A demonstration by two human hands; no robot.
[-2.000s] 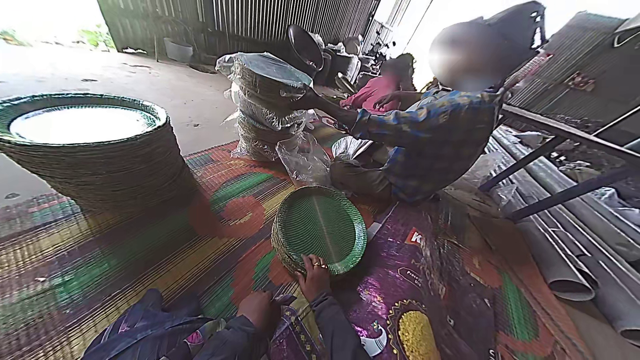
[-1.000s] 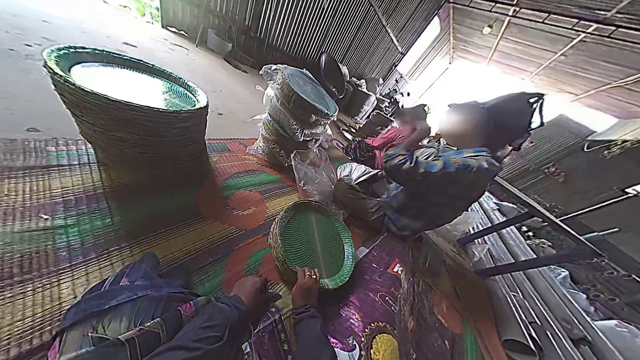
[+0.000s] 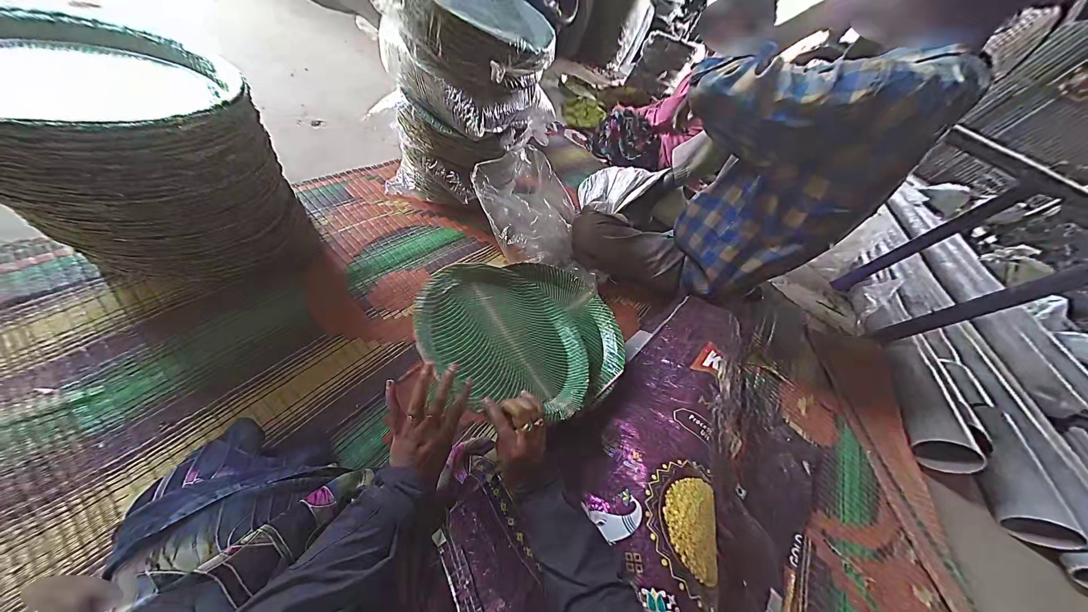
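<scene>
A round green plate (image 3: 501, 336) with a ribbed surface lies tilted over another green plate (image 3: 605, 336), which shows at its right. My right hand (image 3: 518, 429) grips the near rim of the upper plate with curled fingers, a ring on one of them. Just left of it my left hand (image 3: 425, 416) is raised with its fingers spread, near the same rim and holding nothing. Whether its fingertips touch the rim cannot be told. A tall stack of round plates (image 3: 161, 178) with green rims stands at the left.
Plastic-wrapped plate stacks (image 3: 467, 93) stand at the back beside a clear plastic bag (image 3: 527, 204). A person in a checked shirt (image 3: 790, 161) sits behind the plates. A purple printed sack (image 3: 646, 476) lies on the woven mat (image 3: 357, 382). Grey pipes (image 3: 943, 408) and metal bars lie at the right.
The upper plate has shifted left off the one beneath, which now shows at its right. My left hand has opened and spread its fingers beside the rim. The view has tipped down.
</scene>
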